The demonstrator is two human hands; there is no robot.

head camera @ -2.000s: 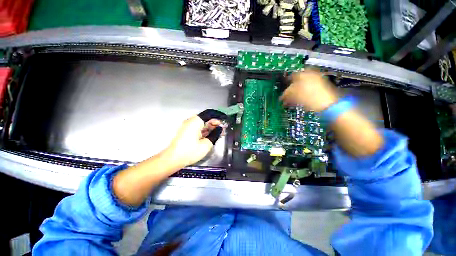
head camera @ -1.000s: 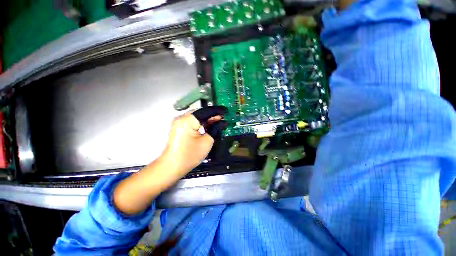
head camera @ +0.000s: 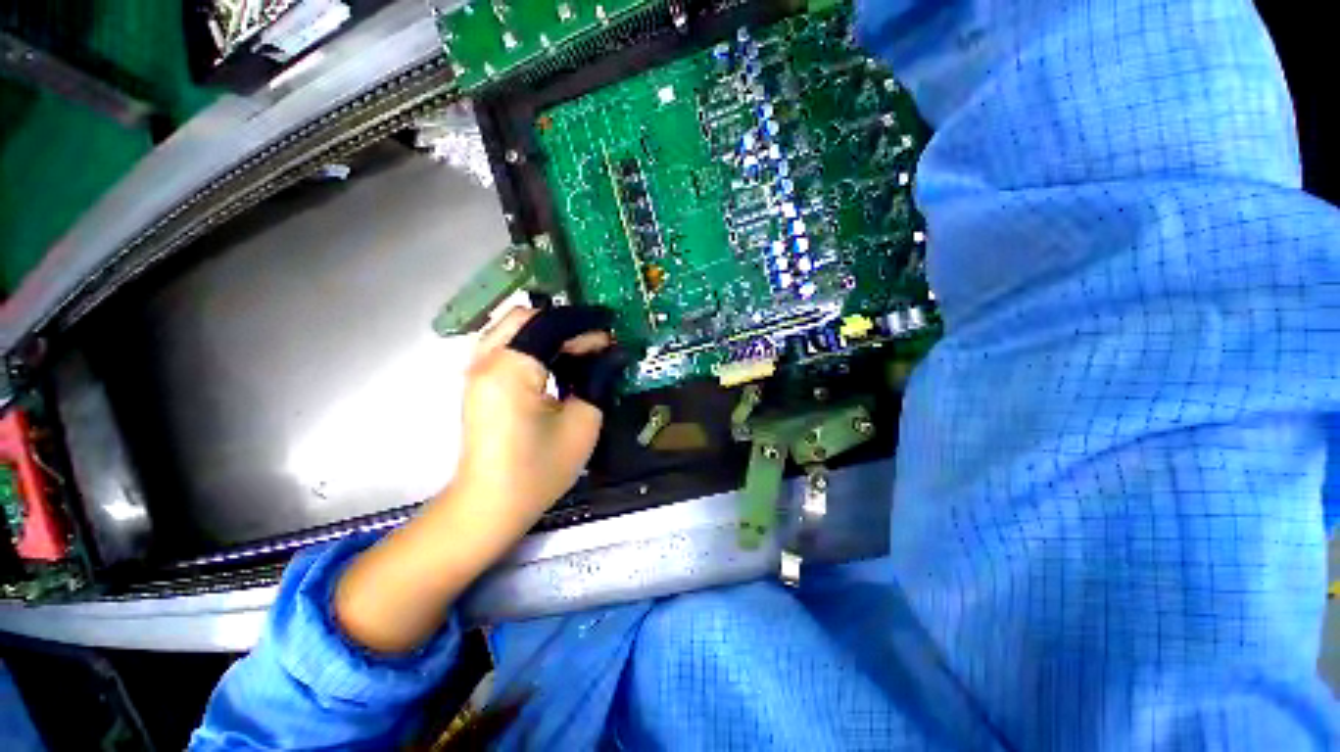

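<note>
The large green main circuit board lies in the black carrier fixture. My left hand, with black finger cots on thumb and finger, is at the board's near left corner. Its fingers are bent together; whether they hold something small is hidden. My right hand is out of the picture; only the blue sleeve of that arm shows, covering the board's right side. The green row board runs along the fixture's far edge. Pale green clamps sit at the left edge and near edge.
The conveyor's metal plate lies left of the fixture, between the far rail and the near rail. A black bin of silvery parts stands at the upper left. A red sheet shows at the far left edge.
The view has swung right and closer to the board. My right hand, over the board's far side two seconds ago, has reached out of the picture. My left hand has come to the near left corner.
</note>
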